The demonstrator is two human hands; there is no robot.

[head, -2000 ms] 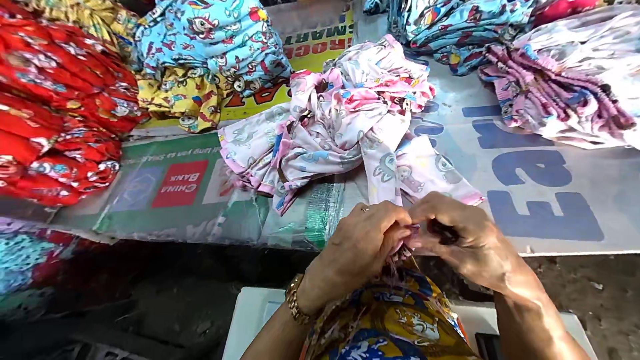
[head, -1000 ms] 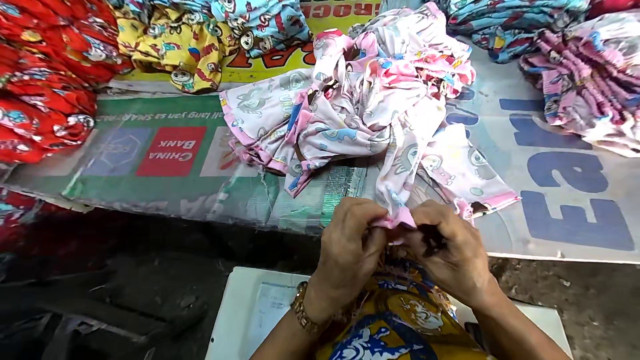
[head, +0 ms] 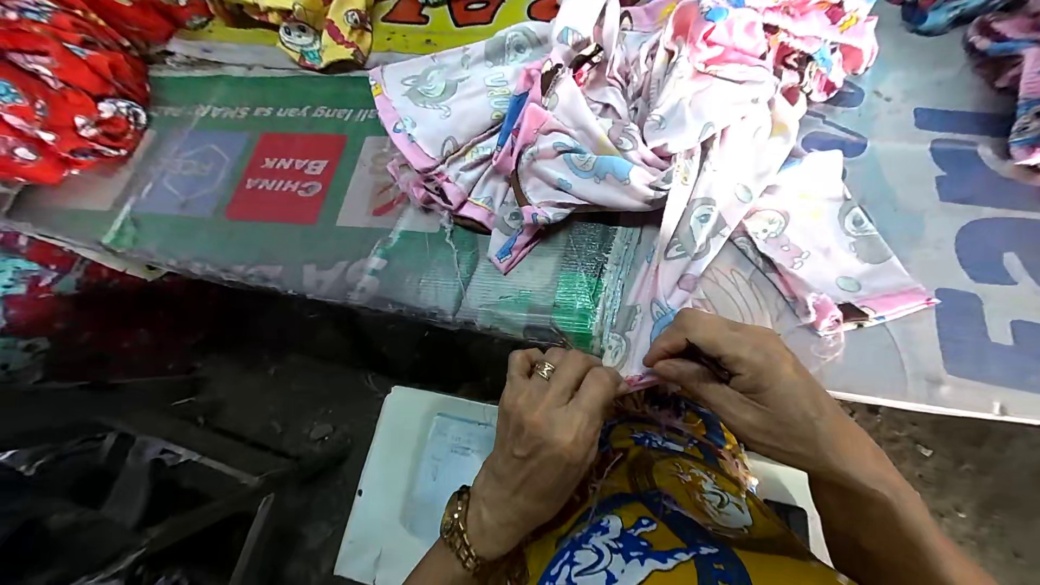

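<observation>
A heap of white printed garments with pink edging (head: 585,154) lies on the banner-covered table, and one strip of it hangs toward me. My left hand (head: 556,414), with a ring and a gold-coloured wristwatch, pinches the pink edge at the strip's lower end. At the same edge, the thumb and forefinger of my right hand (head: 731,374) hold the cloth; a small dark object, too hidden to name, sits within that hand's fingers. Loose thread bits lie on the yellow and blue printed cloth (head: 650,520) over my lap, just below both hands.
Red printed garments (head: 65,97) are piled at the far left, with yellow ones (head: 325,32) beyond. More bunched garments (head: 1007,73) lie at the right. The table's front edge (head: 325,313) runs past my hands. A white board (head: 374,487) is beneath the lap cloth.
The hands were close together at the pink edge a second ago; now the fingers are farther apart. The view has moved closer to the table.
</observation>
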